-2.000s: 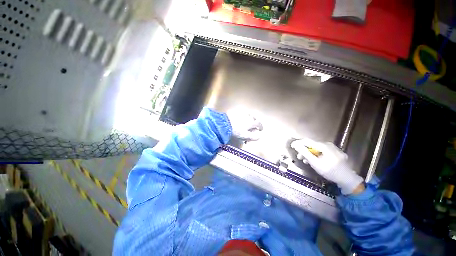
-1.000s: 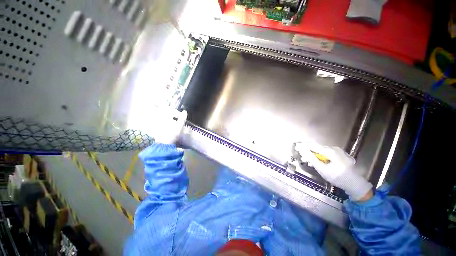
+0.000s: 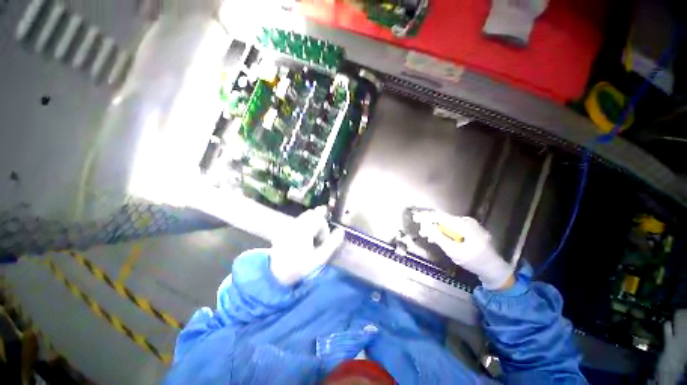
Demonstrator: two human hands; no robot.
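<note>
A crowded green circuit board (image 3: 290, 124) in a dark carrier lies on the conveyor at the left, with a green strip (image 3: 301, 46) along its far side. My left hand (image 3: 303, 244), white-gloved, is at the near rail by the carrier's lower right corner. Its fingers are curled and apart, with nothing visible in them. My right hand (image 3: 468, 242), also white-gloved, is over the near rail to the right of the board. It holds a slim yellow tool (image 3: 450, 232); most of the tool is hidden by the hand.
A metal plate (image 3: 422, 150) lies between chain rails. A red mat (image 3: 467, 45) beyond holds a spare white glove (image 3: 514, 19) and a sample board (image 3: 399, 13). A yellow tape roll (image 3: 609, 107) and blue cord (image 3: 578, 203) are at right. Another board (image 3: 640, 278) and part of a white glove show at far right.
The circuit board has come into full view from the left onto the conveyor. My left hand has moved right along the near rail. My right hand still holds the yellow tool.
</note>
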